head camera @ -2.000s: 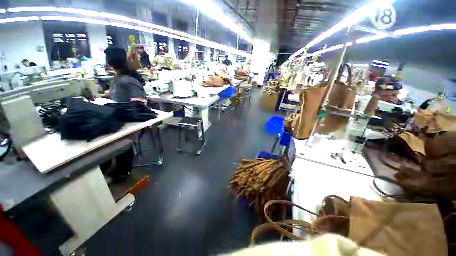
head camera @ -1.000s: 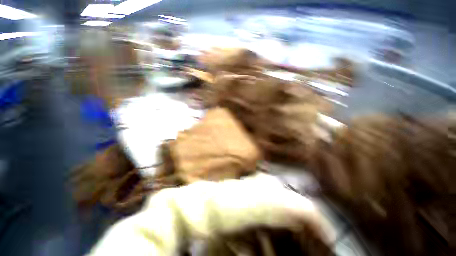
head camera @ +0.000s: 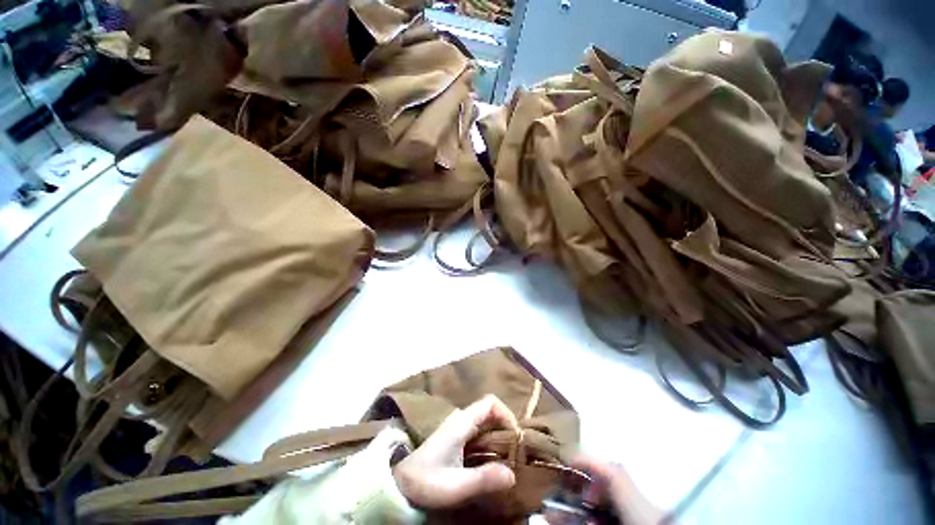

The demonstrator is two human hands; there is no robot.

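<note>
A tan-brown bag (head camera: 477, 379) lies bunched at the near edge of the white table, its long straps reaching to the left. My left hand (head camera: 456, 461) grips the bag's opening with thumb and fingers, beside a thin gold zipper line and a pale strip. My right hand (head camera: 623, 497) is blurred and partly cut off by the bottom edge, just right of the opening. It holds a small silver tool (head camera: 562, 506), apparently thread snips, against the bag. The tool's blades are mostly hidden.
Stacked flat tan bags (head camera: 226, 256) lie on the left, straps hanging over the edge of the white table (head camera: 492, 308). Large brown bag heaps stand at the back left (head camera: 349, 113) and back right (head camera: 707, 185). A grey cabinet (head camera: 605, 46) and people (head camera: 856, 103) show behind.
The view has swung from the aisle down to the table, and the blur has mostly cleared. Both hands now show on a bag; earlier mainly a pale sleeve showed at the bottom.
</note>
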